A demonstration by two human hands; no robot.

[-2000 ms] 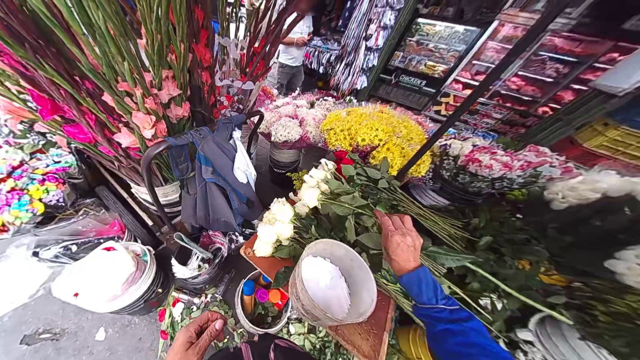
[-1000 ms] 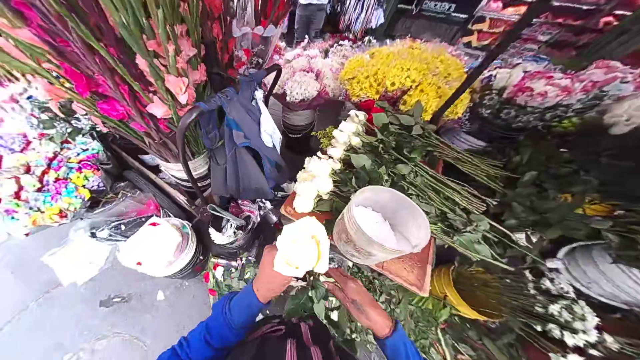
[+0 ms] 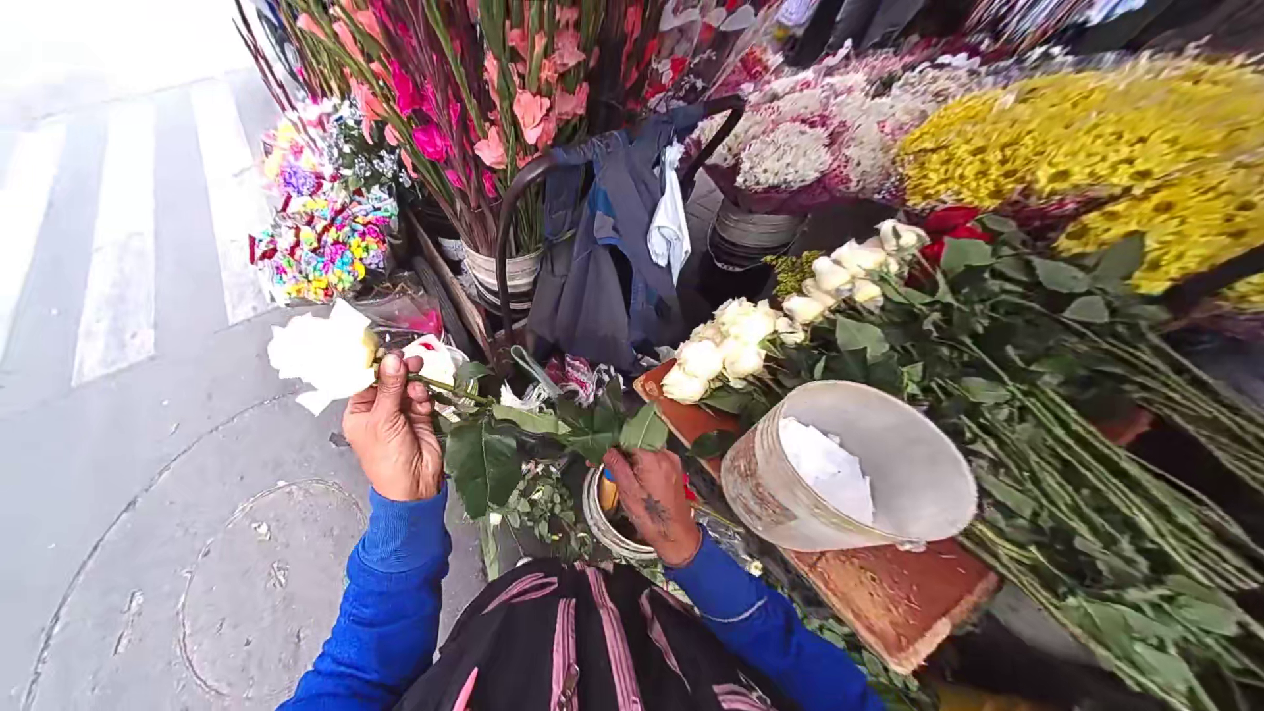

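Observation:
My left hand [image 3: 397, 427] pinches a white rose [image 3: 328, 357] just below its bloom. The rose's leafy stem [image 3: 484, 400] runs right to my right hand [image 3: 656, 499], whose fingers are closed on the stem and leaves. Right of my hands, a whitish plastic bucket [image 3: 760, 489] with white paper [image 3: 828, 472] inside lies tilted on a reddish-brown board [image 3: 889, 597]. Behind it, white roses [image 3: 726, 346] lie in a row, their long green stems [image 3: 1076, 474] reaching toward the lower right. A red rose [image 3: 953, 235] is at their far end.
Dark cloth garments [image 3: 602, 267] hang on a curved metal handle [image 3: 509, 227] ahead. Gladioli [image 3: 533, 114] stand in a bucket [image 3: 506, 275] behind them. Yellow daisy-like flowers [image 3: 1096, 148] fill the back right. Below my hands stands a small round container [image 3: 604, 518]. Pavement [image 3: 247, 553] lies at left.
Two seconds ago my right hand was on the laid-out stems; now it holds the rose's stem. Since one second ago, the white rose has moved left in my left hand. The view has turned left.

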